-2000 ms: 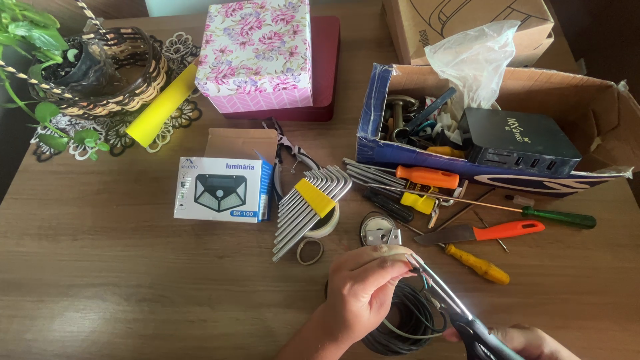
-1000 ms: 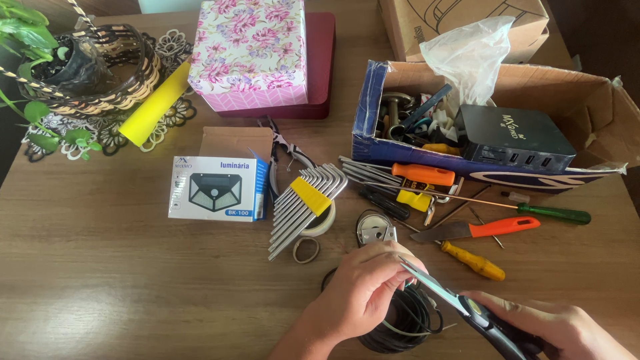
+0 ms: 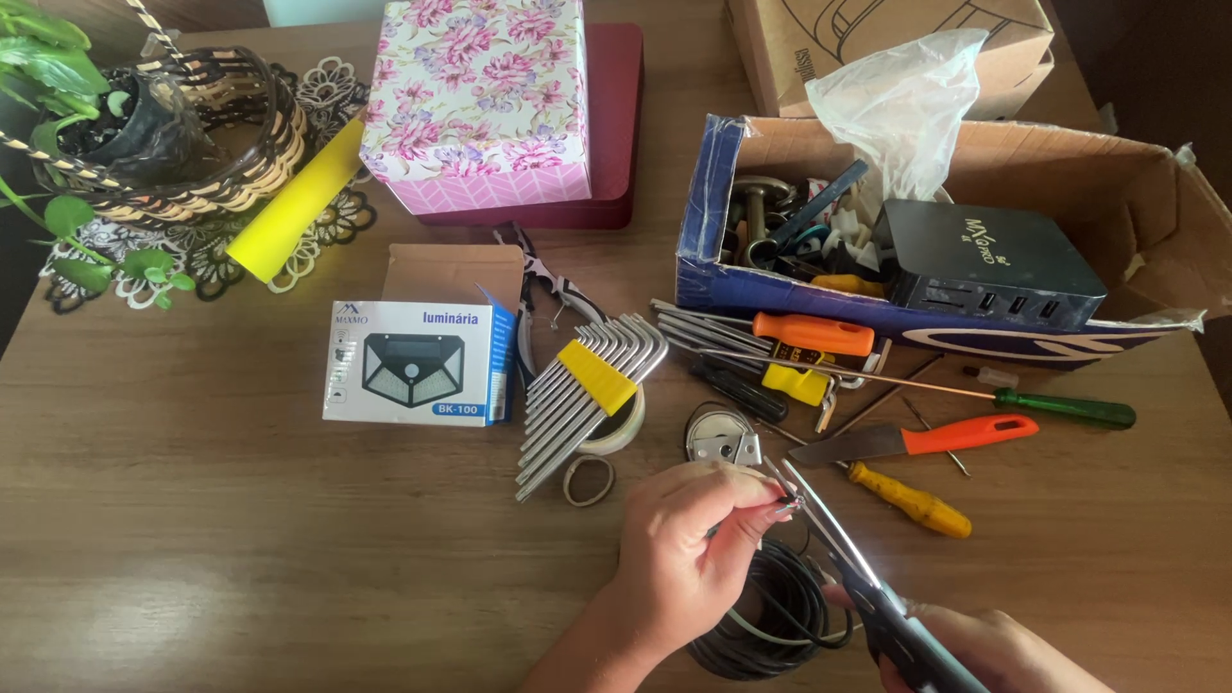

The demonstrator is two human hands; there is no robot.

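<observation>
My left hand [image 3: 688, 553] pinches the end of a thin cable [image 3: 791, 502] between thumb and fingers, at the lower middle. Dark-handled scissors [image 3: 866, 582] are in my right hand [image 3: 972, 645], their blades slightly apart and pointing up and left, with the cable end beside or between them. Below and partly behind both hands lies a coil of black cable [image 3: 760, 664], with a lighter wire across it. Just beyond my left fingertips a round object with a metal plate [image 3: 724, 449] rests on the wooden table [image 3: 192, 539].
Hex keys in a yellow holder [image 3: 597, 377], pliers [image 3: 553, 279] and a lamp box [image 3: 409, 361] lie left of centre. Screwdrivers [image 3: 910, 498] and an orange-handled knife [image 3: 967, 435] lie right. Behind stand an open cardboard box [image 3: 707, 221], a floral box [image 3: 481, 87] and a plant basket [image 3: 221, 183].
The scissor blades, close together one second ago, are now slightly apart at the cable end. My right hand came further into view, then moved lower.
</observation>
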